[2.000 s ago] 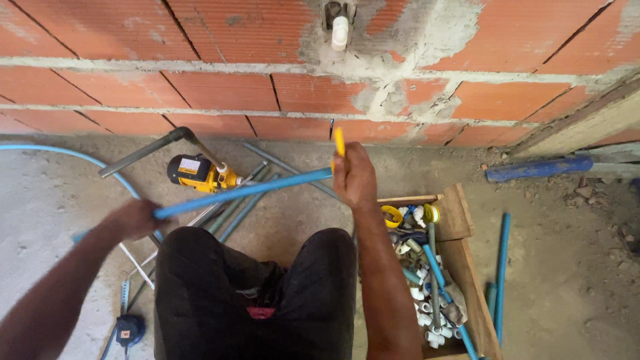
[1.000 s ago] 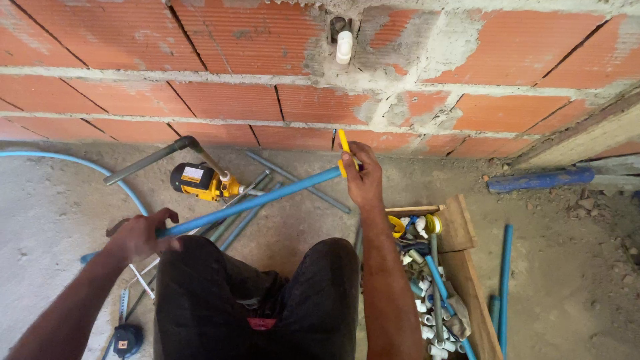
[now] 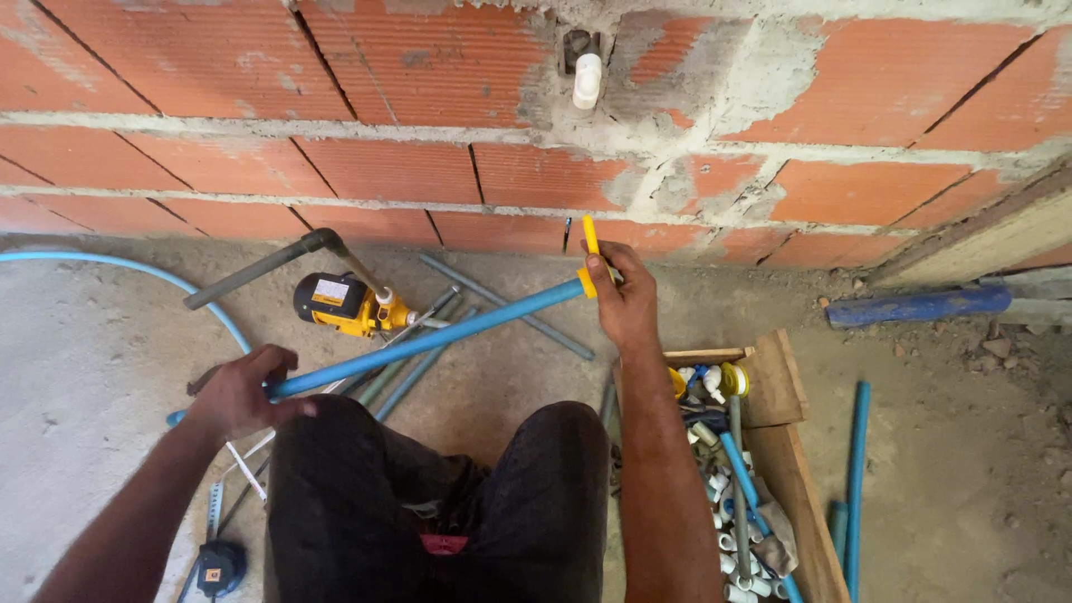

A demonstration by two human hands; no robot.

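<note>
A blue plastic pipe (image 3: 427, 342) slopes up to the right above my knees. My left hand (image 3: 243, 394) is around its lower left end, thumb out over my knee. At the upper right end sits a yellow plastic fitting or tool (image 3: 591, 260) with a thin upright bar; its exact kind is unclear. My right hand (image 3: 621, 293) pinches this yellow piece between thumb and fingers. Behind the pipe, a yellow and black electric water pump (image 3: 352, 303) lies on the floor with a grey elbowed pipe (image 3: 260, 270) joined to it.
Right of my legs stands a wooden box (image 3: 796, 502) of pipe fittings. Loose blue pipe (image 3: 858, 486) lies beyond it. A tape measure (image 3: 219, 569) and blue hose (image 3: 151, 266) are at left. A white elbow (image 3: 587, 80) projects from the brick wall (image 3: 402, 167); a blue tube (image 3: 921, 306) lies far right.
The yellow piece stays at the pipe's right end in my right hand, with its bar at a slightly different angle. My left hand's fingers have shifted at the other end.
</note>
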